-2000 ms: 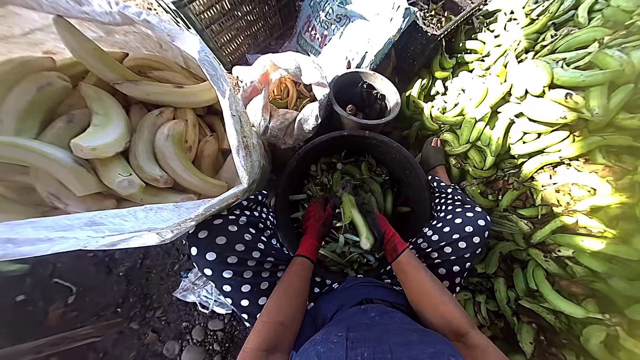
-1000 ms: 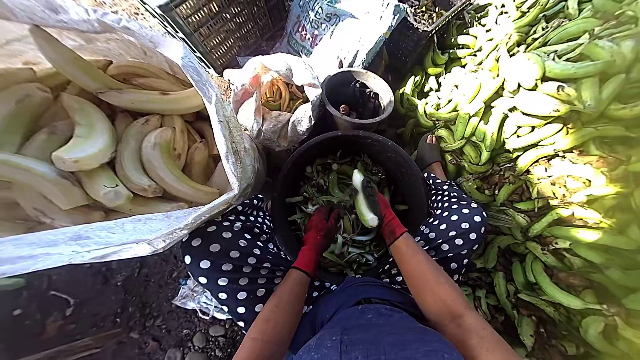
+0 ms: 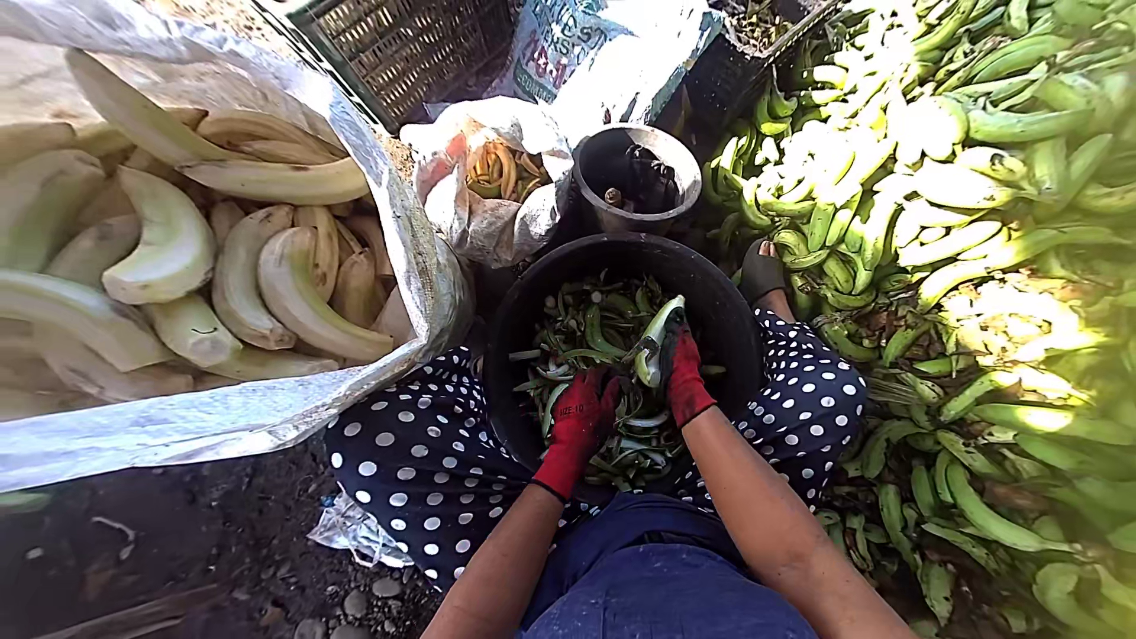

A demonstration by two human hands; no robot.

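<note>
My right hand [image 3: 682,368], in a red and black work glove, grips a partly peeled green plantain [image 3: 659,342] over the right half of a black plastic tub [image 3: 510,324]. Pale flesh shows along the fruit, with green skin on part of it. My left hand [image 3: 581,422], gloved alike, is low in the tub just left of the plantain, over a heap of green peels [image 3: 612,324]. Its fingertips are partly hidden, and whether it holds a knife or a peel cannot be seen. The tub stands between my knees.
A white woven sack [image 3: 417,293] of peeled plantains [image 3: 169,235] stands at left. Beyond the tub are a small bag [image 3: 515,226] with orange-brown pieces, a grey bucket [image 3: 688,177] and a plastic crate [image 3: 399,53]. Unpeeled green plantains [image 3: 994,515] cover the ground at right.
The plantain lay lengthwise between both hands two seconds ago; now my right hand holds it, tilted, farther right. More pale flesh shows on it. My left hand has moved slightly toward the tub's middle since one second ago.
</note>
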